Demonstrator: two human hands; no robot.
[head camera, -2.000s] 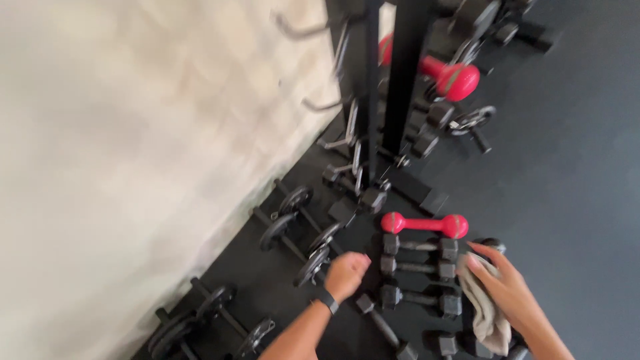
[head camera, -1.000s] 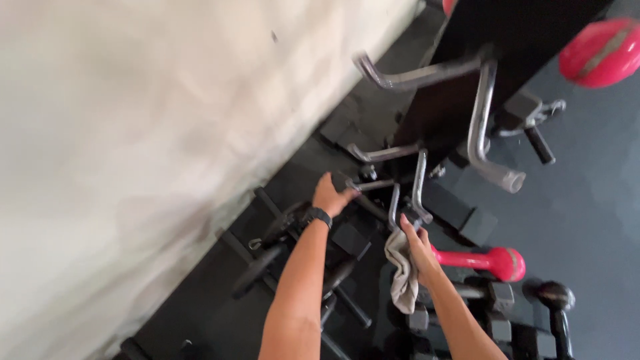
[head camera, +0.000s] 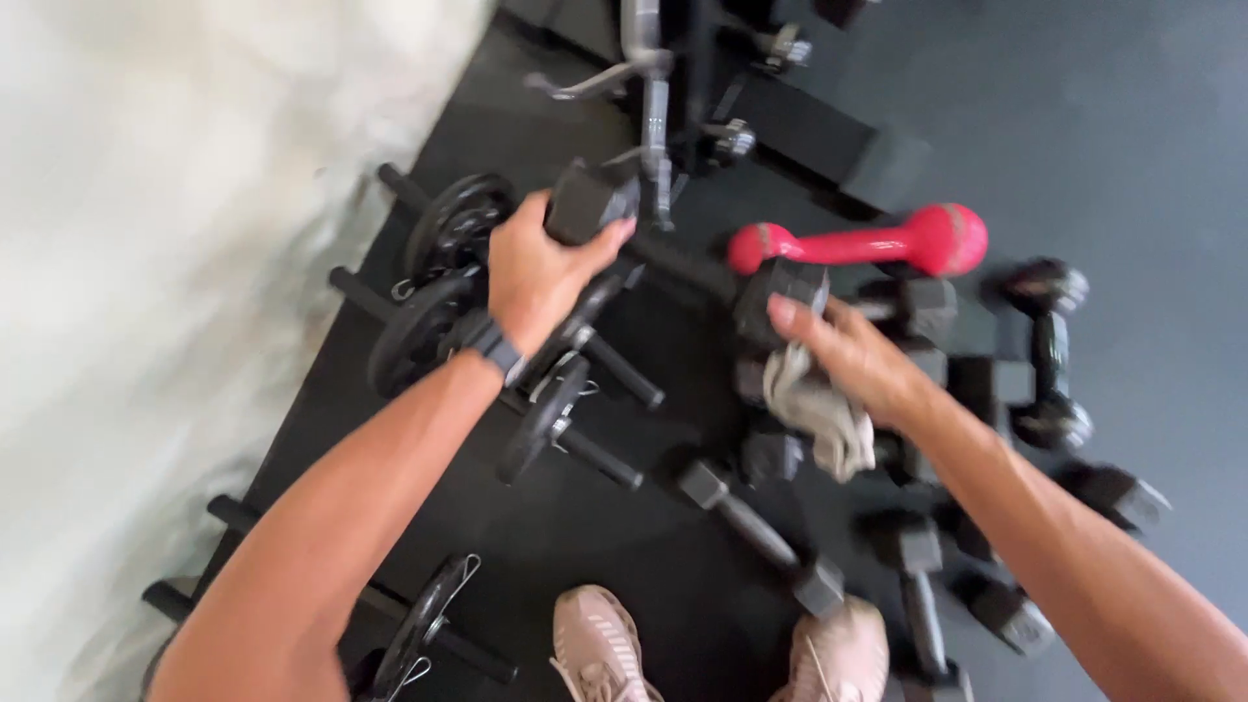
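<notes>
A black hex dumbbell is held at its two ends; its dark handle, blurred, seems to run between them. My left hand (head camera: 541, 268) grips the left head (head camera: 585, 205), with a dark band on the wrist. My right hand (head camera: 858, 361) has its thumb on the right head (head camera: 780, 297). A crumpled light grey cloth (head camera: 824, 409) hangs beneath the right palm. Just beyond the right head lies a red dumbbell (head camera: 858, 246). Black hex dumbbells lie below and beside the right hand, one of them slanting (head camera: 760, 531) near the shoes.
Left of my hands, bars with black weight plates (head camera: 453, 229) and spring clips stand along the pale wall (head camera: 195, 195). A rack with metal hooks (head camera: 653, 107) rises at the top. A chrome-ended dumbbell (head camera: 1051, 356) lies at right. My shoes (head camera: 600, 643) are at the bottom.
Both hands were near the rack hooks a second ago; now they are away from them, farther apart, at the dumbbell's ends. The cloth stays with my right hand. The view has shifted.
</notes>
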